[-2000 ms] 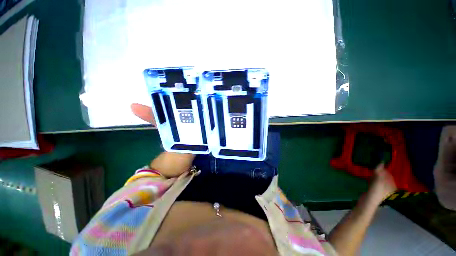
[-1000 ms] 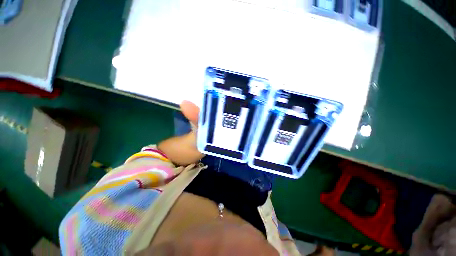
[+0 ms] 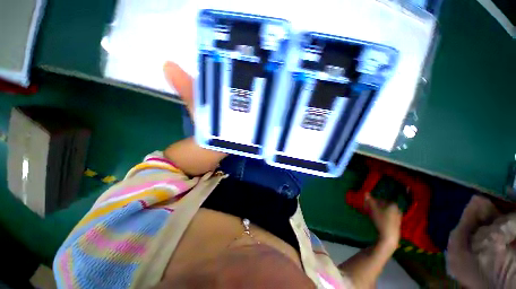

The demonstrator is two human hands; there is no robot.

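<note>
Two pale blue phone housings [image 3: 240,84] with black areas inside lie side by side, tilted, above the front edge of the bench. My left hand [image 3: 184,93] holds the pair from the left and beneath; its thumb shows at the left edge and the other fingers are hidden behind the housings. My right hand [image 3: 386,217] is low at the right, off the bench, blurred, in front of a red stool; it holds nothing that I can see. A white sheet [image 3: 153,39] lies on the bench behind the housings, with a clear plastic rim at its right.
The green bench [image 3: 469,101] runs across the view. Grey-tan cardboard sheets [image 3: 16,34] lie at its far left. A brown carton [image 3: 48,158] stands on the floor at left. The red stool [image 3: 418,211] is below the bench at right, near a person's sleeve [image 3: 481,242].
The housings look larger and sit higher and further left in view. My right hand has come back into view near the red stool. The view has turned since two seconds ago.
</note>
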